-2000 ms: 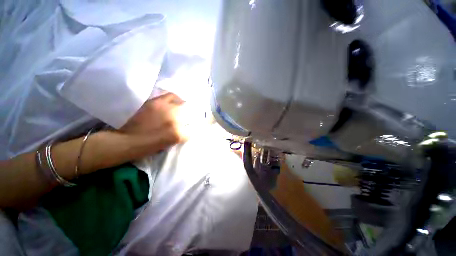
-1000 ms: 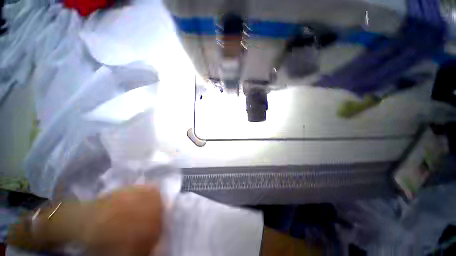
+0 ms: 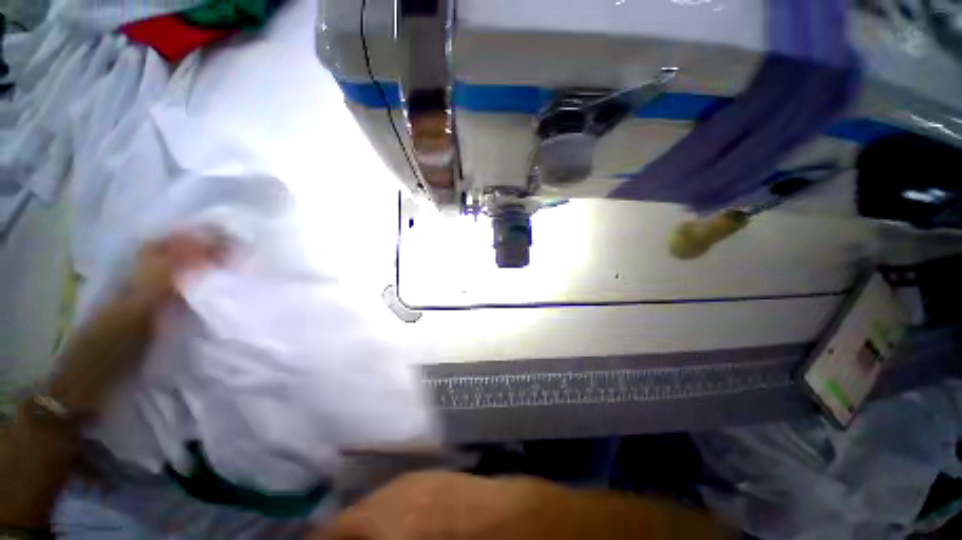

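White cloth lies in a large heap left of the needle and over the table's front edge. A red panel and a green panel show at its top. A dark green strip shows below the cloth. My left hand is blurred, its fingers closed on the white cloth at the left. My right hand is blurred and cut off by the bottom edge, by the cloth's lower edge; its fingers are hidden. The presser foot area of the sewing machine has no cloth under it.
A purple cloth strip is tied round the machine arm. A tool with a pale wooden handle is behind the needle. A smartphone lies at the right, by the ruler-marked front edge. Pale, translucent material is below it.
The view has swung from close on the machine head to the table. My left hand has left the needle, dipped low, then risen at the left with the cloth. My right hand shows at the bottom.
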